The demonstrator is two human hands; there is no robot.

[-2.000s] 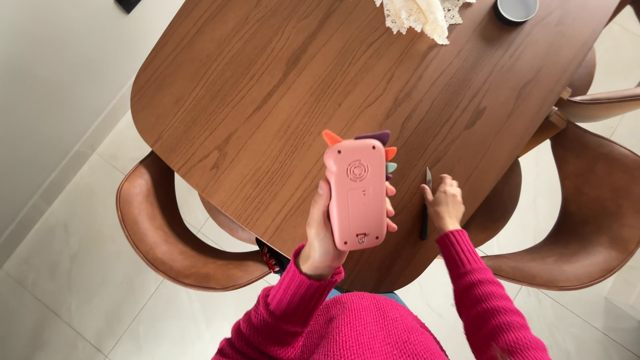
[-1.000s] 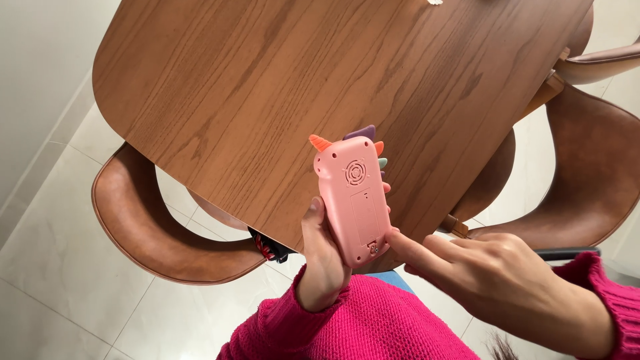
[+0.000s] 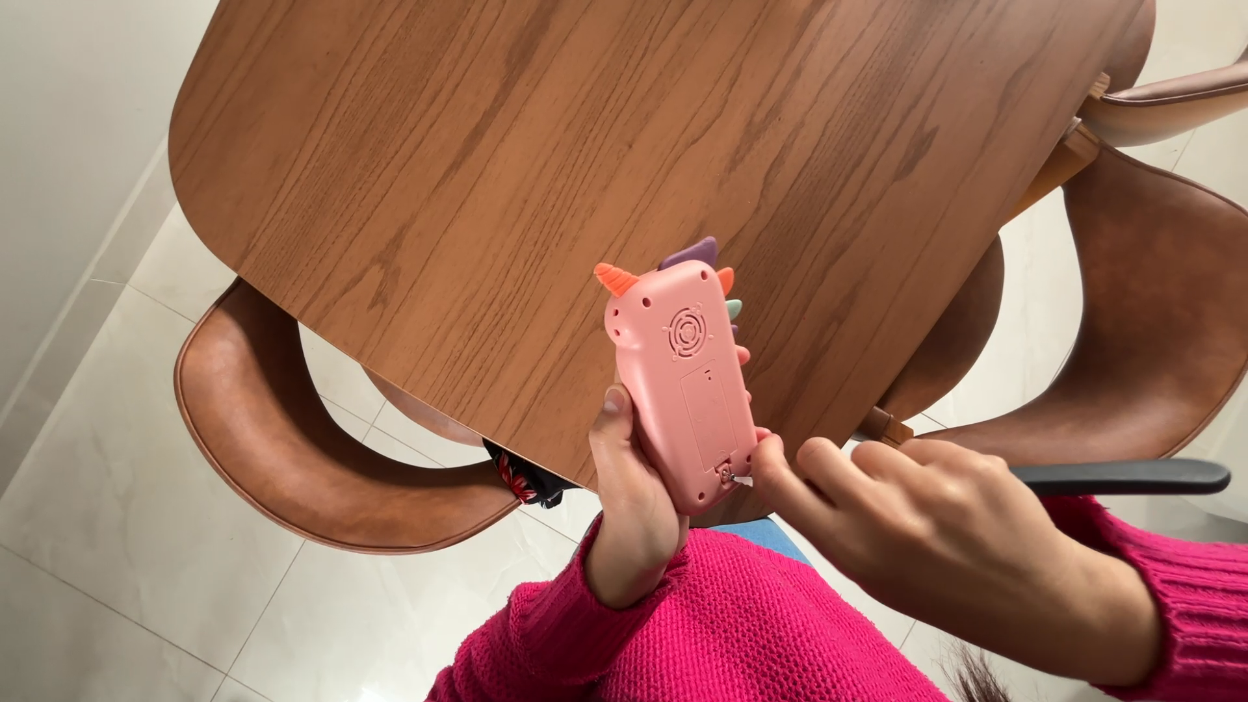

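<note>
A pink plastic toy phone [image 3: 687, 390] with an orange horn, a purple ear and coloured bumps is tilted back side up, showing a speaker grille and a battery cover with a screw at its lower end. My left hand [image 3: 629, 492] grips it by the lower left side. My right hand [image 3: 907, 526] is closed around a knife with a black handle [image 3: 1121, 477], which sticks out to the right behind the fingers. The metal tip of the knife meets the toy at or beside the cover's screw; most of the blade is hidden by my fingers.
The toy is held over the near edge of a wooden table [image 3: 546, 175]. A brown leather chair [image 3: 322, 468] stands at the left, another brown chair [image 3: 1141, 322] at the right. Dark patterned cloth [image 3: 526, 478] shows under the table's edge.
My right hand was on the knife at the table two seconds ago; it has since come to the toy's lower end with the knife. My left hand keeps hold of the toy.
</note>
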